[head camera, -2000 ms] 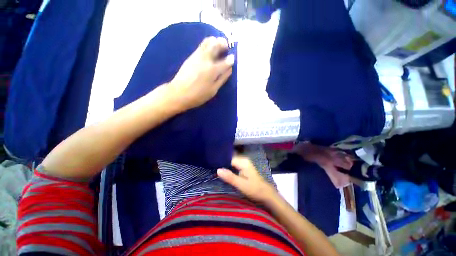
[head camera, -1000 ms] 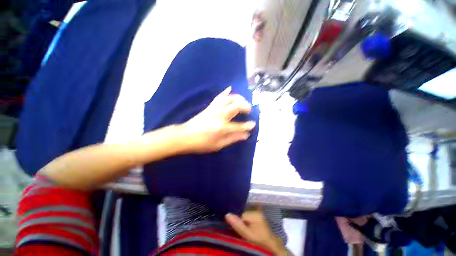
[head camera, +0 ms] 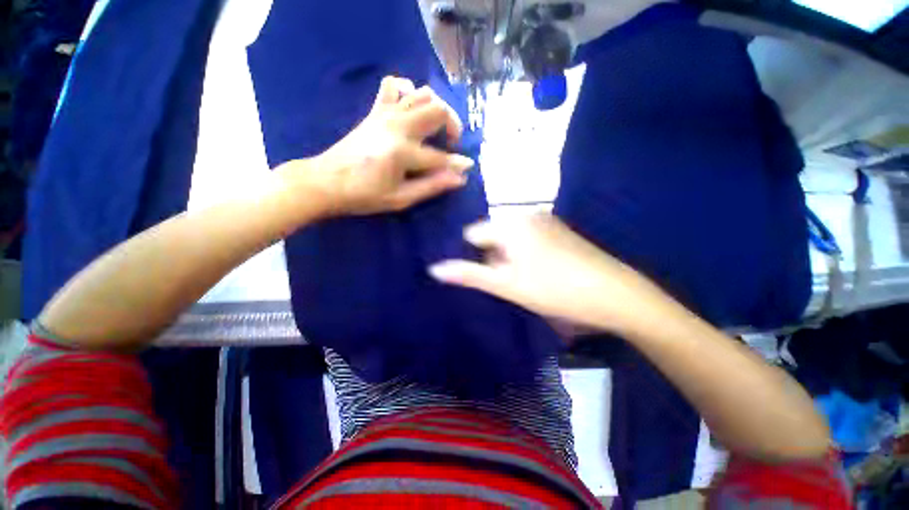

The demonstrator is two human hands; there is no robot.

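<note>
A navy cut piece (head camera: 369, 269) lies from left of the needle down over the front table edge onto the lap. The presser foot (head camera: 475, 115) is at the piece's right edge, under the machine head. My left hand (head camera: 404, 149) lies on the piece just left of and below the foot, fingers bent, pressing the cloth. My right hand (head camera: 518, 264) is slightly blurred over the piece's right edge, below my left hand, thumb and finger apart; whether it pinches cloth is unclear.
A navy stack (head camera: 678, 169) lies right of the needle. Long navy panels (head camera: 110, 149) drape at the left. A ruler strip (head camera: 229, 324) runs along the front edge. A blue knob (head camera: 548, 92) is beside the foot. A blue-handled tool (head camera: 821, 234) lies right of the stack.
The navy piece has moved up past the foot. My right hand has risen from the lap end of the cloth to the table. My left hand remains by the foot. The view has shifted.
</note>
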